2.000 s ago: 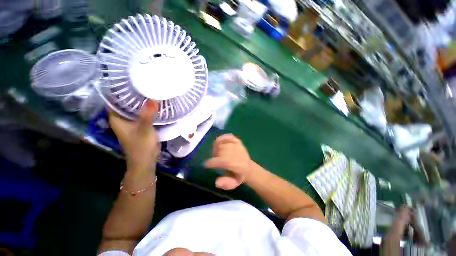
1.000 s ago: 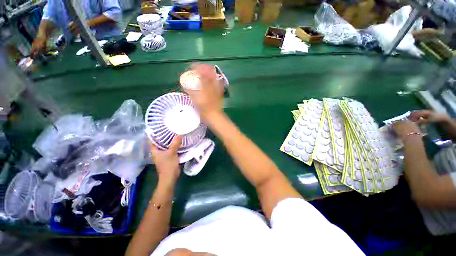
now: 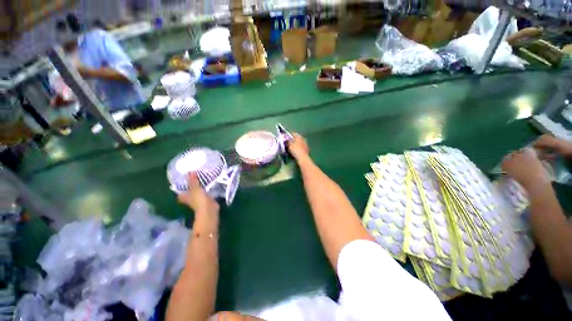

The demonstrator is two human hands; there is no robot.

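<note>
My left hand (image 3: 199, 195) holds a white clip fan (image 3: 191, 164) by its cage, with the white clip base pointing right. My right hand (image 3: 297, 148) is at the clip end of a second clip fan (image 3: 256, 147), its fingers around the clip. The second fan's round head lies to the left of my right hand, over the green belt. The two fans are side by side, with the left fan's clip between the two heads. The picture is slightly blurred.
Crumpled clear bags (image 3: 113, 257) lie at lower left. Fanned sticker sheets (image 3: 439, 219) lie at right beside another person's hands (image 3: 530, 166). Across the green belt (image 3: 263, 251) are small trays (image 3: 329, 78), stacked white fan parts (image 3: 183, 108), a metal post (image 3: 88, 94) and a person in blue.
My left hand has moved the first fan forward and left. My right hand has moved right, from over the second fan's head to its clip end. The camera view has shifted.
</note>
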